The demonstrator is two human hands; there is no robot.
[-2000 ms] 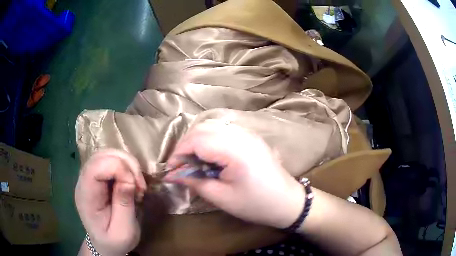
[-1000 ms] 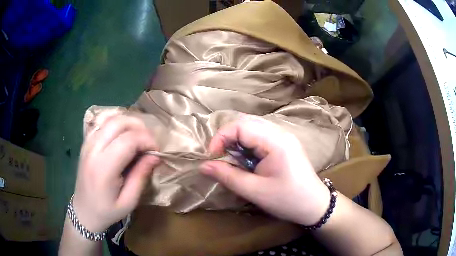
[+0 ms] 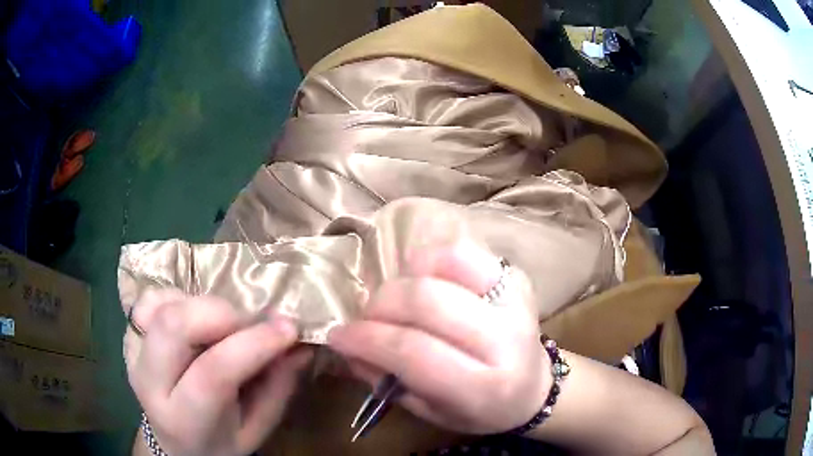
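The shiny beige-gold satin lining (image 3: 383,169) lies in folds over my lap, with the matte camel wool cloth (image 3: 606,321) around and under it. My left hand (image 3: 209,374) pinches the lining's near edge between thumb and finger. My right hand (image 3: 455,338) pinches the same edge just to the right, the fingertips almost meeting. The dark thread snips (image 3: 376,407) are held in my right palm, their two pointed blades sticking out below the hand, slightly apart and off the cloth. Any thread at the fingertips is too small to tell.
A white-topped table (image 3: 784,98) runs down the right side. Cardboard cartons (image 3: 45,338) stand at lower left. A blue plastic bin or stool (image 3: 71,44) is at upper left, with orange shoes (image 3: 73,160) below it on the green floor (image 3: 178,116). Another carton (image 3: 334,27) stands behind the garment.
Both hands have moved closer together and lower, onto the lining's near edge. The lining between them is flatter. The snips' blades now point down below my right hand.
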